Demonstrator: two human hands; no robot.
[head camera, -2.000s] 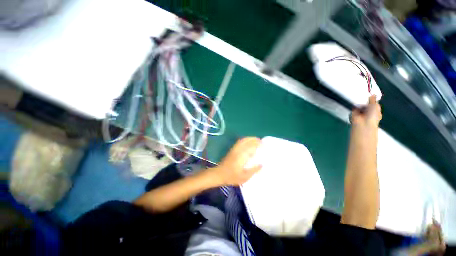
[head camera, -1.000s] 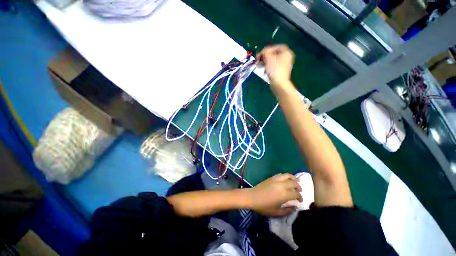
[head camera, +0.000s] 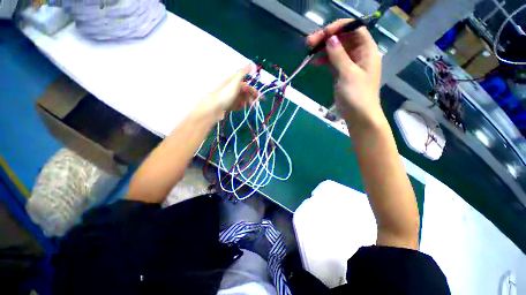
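A bundle of white and red-black wire harnesses (head camera: 254, 155) hangs in loops over the green mat and its near edge. My left hand (head camera: 235, 92) holds the harness ends at the top of the bundle. My right hand (head camera: 352, 57) is raised to the right of it and grips a cable with a black section (head camera: 339, 36), whose paler part runs down to the bundle. A white plastic housing (head camera: 340, 227) lies at the mat's near edge by my lap, partly hidden by my right arm.
Another white housing with thin wires (head camera: 420, 133) lies on the conveyor belt. A pale stack (head camera: 118, 17) stands on the white bench (head camera: 144, 69). An open cardboard box (head camera: 75, 109) and bagged pale material (head camera: 66, 190) are below the bench. A grey metal post crosses the upper right.
My left hand has moved from the housing up to the harness bundle. My right hand has moved up and right with a cable in it. The housing is uncovered by my left hand.
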